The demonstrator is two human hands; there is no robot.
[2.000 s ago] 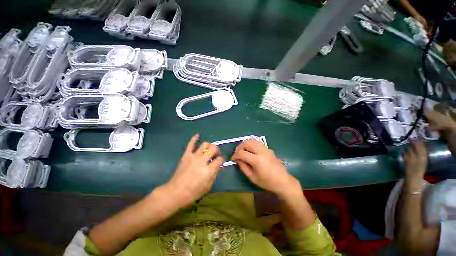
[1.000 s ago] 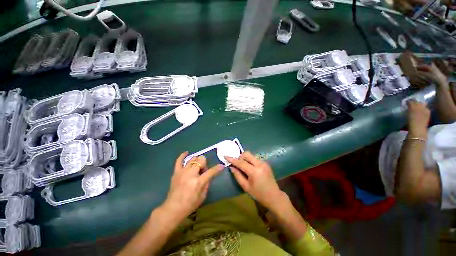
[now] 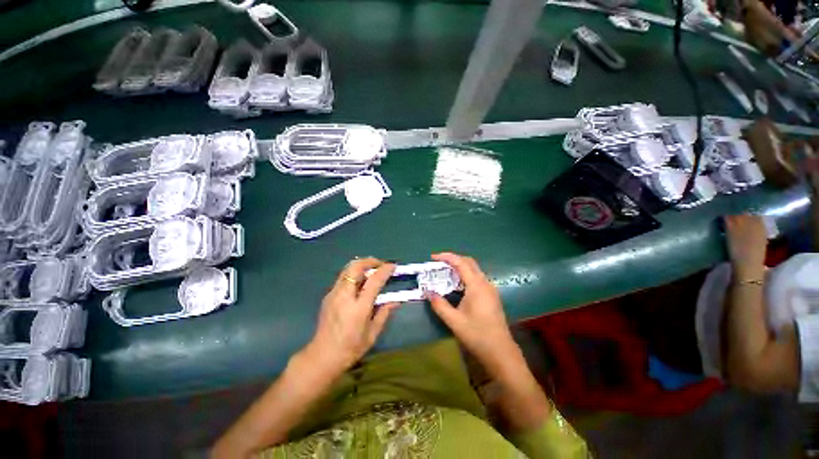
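Observation:
A white plastic frame (image 3: 409, 281) is held level between both hands just above the front edge of the green bench. My left hand (image 3: 352, 309) grips its left, looped end. My right hand (image 3: 473, 305) grips its right end at the disc, with thumb and fingers on opposite sides. The fingers hide both ends of the frame. One loose white frame (image 3: 337, 206) lies flat beyond my hands, disc to the upper right. A pale pile of thin strips (image 3: 467, 176) lies to its right. I cannot tell if a strip is between my fingertips.
Stacked white frames (image 3: 157, 251) fill the left, with another stack (image 3: 329, 149) by the rail. A slanting metal post (image 3: 492, 67) rises behind the strips. A black box with a red emblem (image 3: 597, 202) and more frames (image 3: 664, 152) are at right. Another person's arm (image 3: 747, 296) is at far right.
The view has swung back and forth. Both hands now hold the frame by its ends; a second ago my fingertips met along its near side by the disc.

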